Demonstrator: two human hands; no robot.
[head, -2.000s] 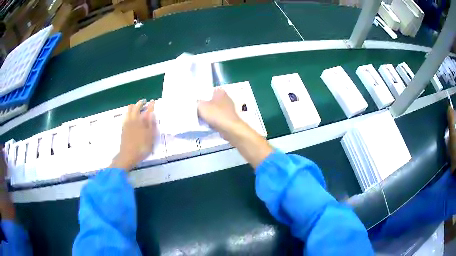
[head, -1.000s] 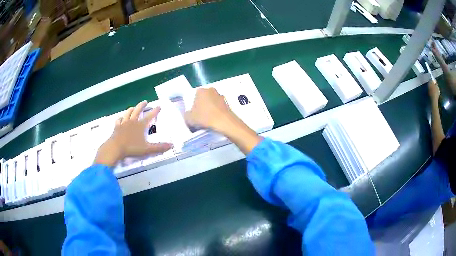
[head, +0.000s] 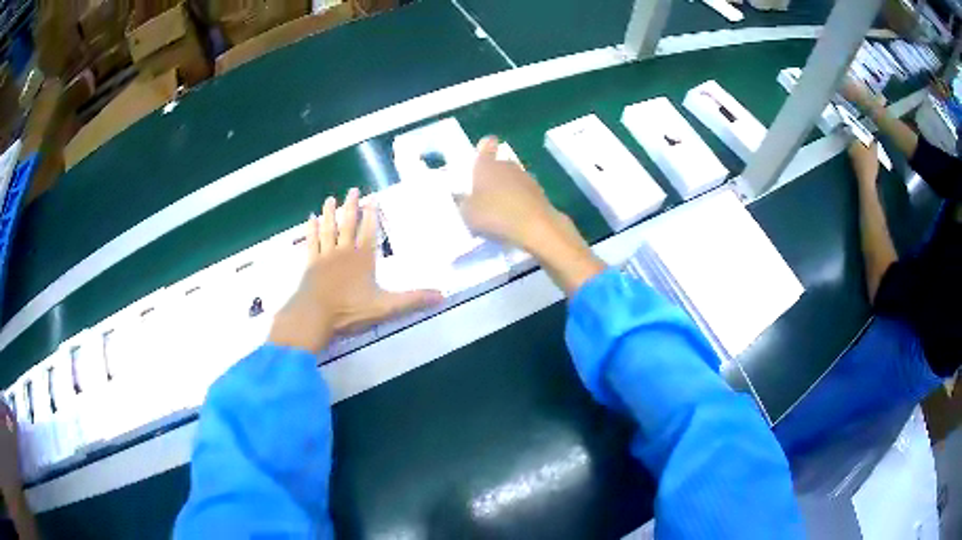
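A long row of white boxes [head: 174, 343] stands packed side by side on the green belt, several with dark slots or spots. My left hand [head: 343, 280] lies on the row, fingers spread and thumb pointing right. My right hand [head: 514, 200] is closed on the right side of a white insert [head: 427, 218], over the right end of the row. A white piece with a round opening [head: 441, 139] shows behind it. Glare and my fingers hide where the insert's edges meet the boxes.
Separate white boxes [head: 604, 174] lie further right on the belt. A stack of white sheets [head: 728, 269] is on the near bench by a metal post [head: 807, 100]. Another person's arm [head: 873, 216] is at the right. Cartons [head: 158, 32] stand beyond the belt; a blue tray edge [head: 16, 216] is far left.
The view has shifted right along the belt. My right hand has moved right along the row with white insert material. My left hand has shifted right too and stays spread on the boxes.
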